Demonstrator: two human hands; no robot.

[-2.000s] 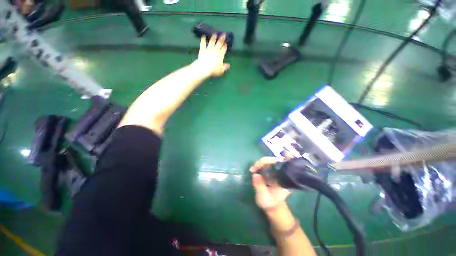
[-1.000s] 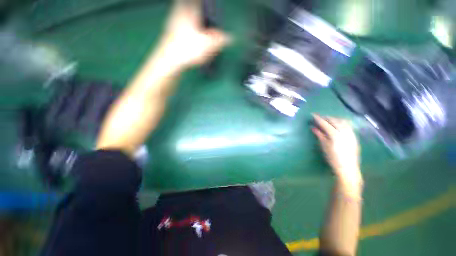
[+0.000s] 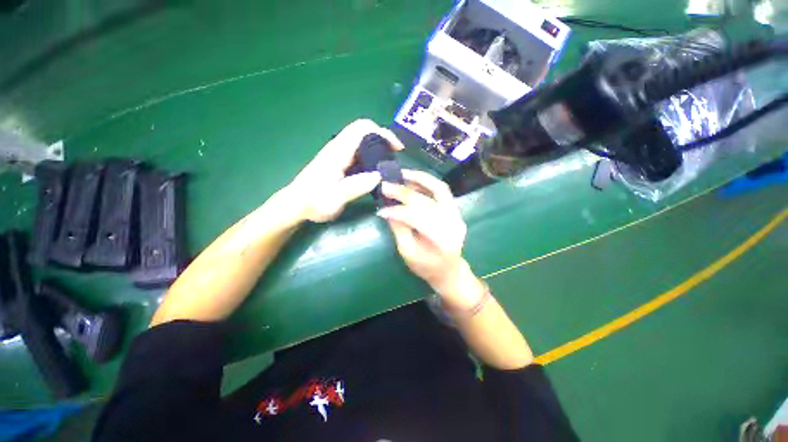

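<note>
My left hand holds a black plastic housing above the bench, in front of my body. My right hand meets it from the right, its fingers holding a small black part against the housing. The fingers of both hands hide much of the housing. The electric screwdriver hangs just right of my hands, tilted, with its nose towards them. No hand is on it.
The white screw feeder with blue edges stands beyond my hands. A clear plastic bag of black parts lies at the right, partly behind the screwdriver. Stacked black housings stand in a row at the left, with more loose black housings nearer me.
My left hand has drawn back from the far side of the bench with the housing. My right hand let go of the screwdriver, moved right, then came in to the housing. The view has shifted.
</note>
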